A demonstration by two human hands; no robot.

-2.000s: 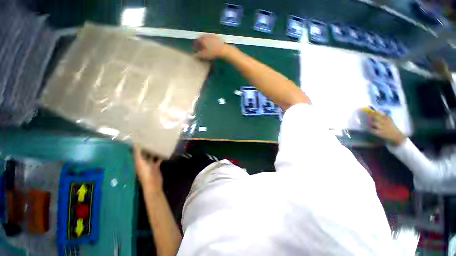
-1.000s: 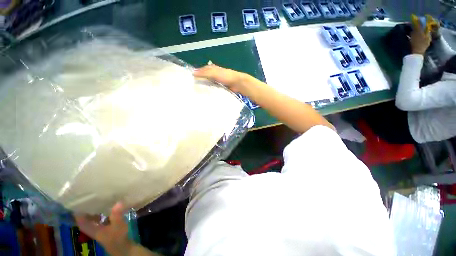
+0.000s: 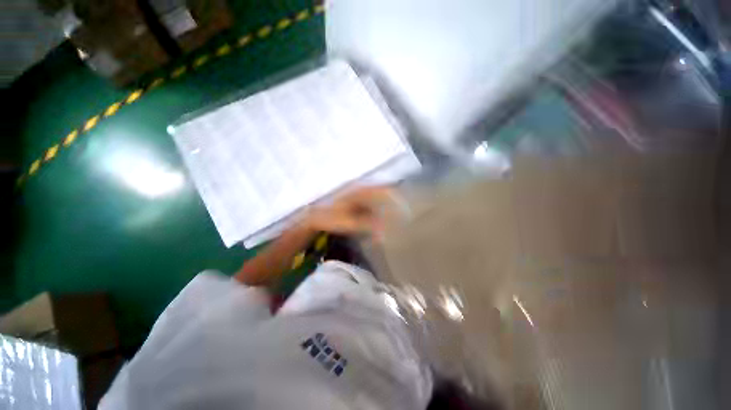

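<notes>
A large beige sheet or tray in glossy clear wrap (image 3: 521,272), strongly blurred, fills the right side of the view. My left hand (image 3: 357,212), blurred, comes up from the lower left and holds the left edge of this beige tray. My right hand is not in view. A white pocketed sheet or tray stack (image 3: 288,148) lies just beyond my left hand, tilted in the view.
A white wrapped bundle (image 3: 433,56) is at the top centre. Cardboard boxes (image 3: 120,48) stand at the top left, beside yellow-black floor tape (image 3: 112,110). A carton (image 3: 80,320) and a shiny white stack (image 3: 36,376) are at the lower left.
The view has swung from the line table to the green floor and white stack. The beige tray now appears at the right, and my right hand has left the picture.
</notes>
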